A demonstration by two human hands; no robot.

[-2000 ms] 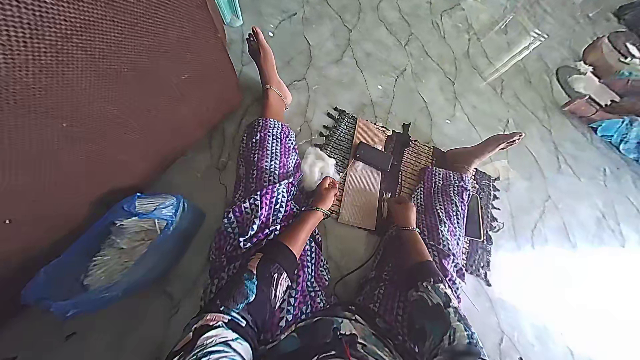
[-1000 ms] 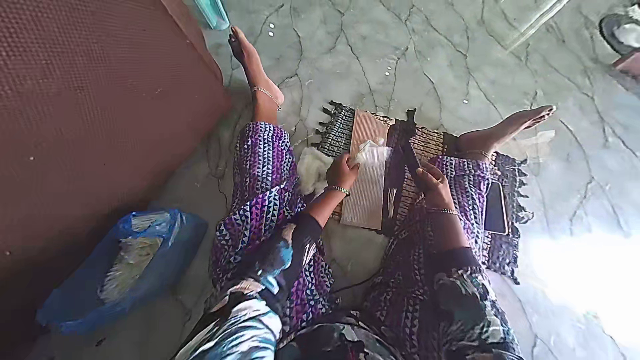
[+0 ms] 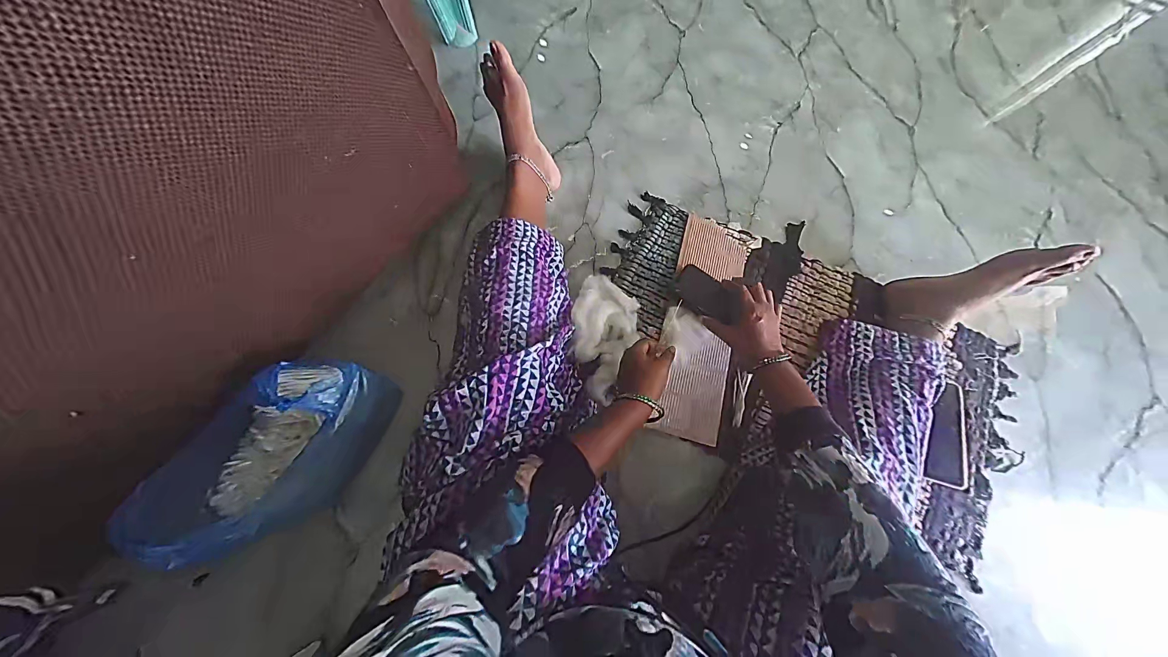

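My left hand (image 3: 646, 370) grips a tuft of white cotton (image 3: 677, 330) over a ribbed board (image 3: 689, 397). A larger heap of cotton (image 3: 604, 319) lies just left of the board. My right hand (image 3: 754, 321) is on a dark, flat block (image 3: 707, 294), which rests across the upper part of the board; its fingers lie over the block's right end. The board lies on a fringed woven mat (image 3: 818, 297) between my legs.
A blue plastic bag (image 3: 351, 438) with white cotton sticks or wicks (image 3: 265, 461) lies at the left. A phone (image 3: 946, 436) rests on the mat beside my right leg. A brown textured surface (image 3: 201, 182) fills the upper left.
The dark block, held up at the board's right side a second ago, is now across the board with my right hand on it. The cotton over the board is now smaller or partly covered.
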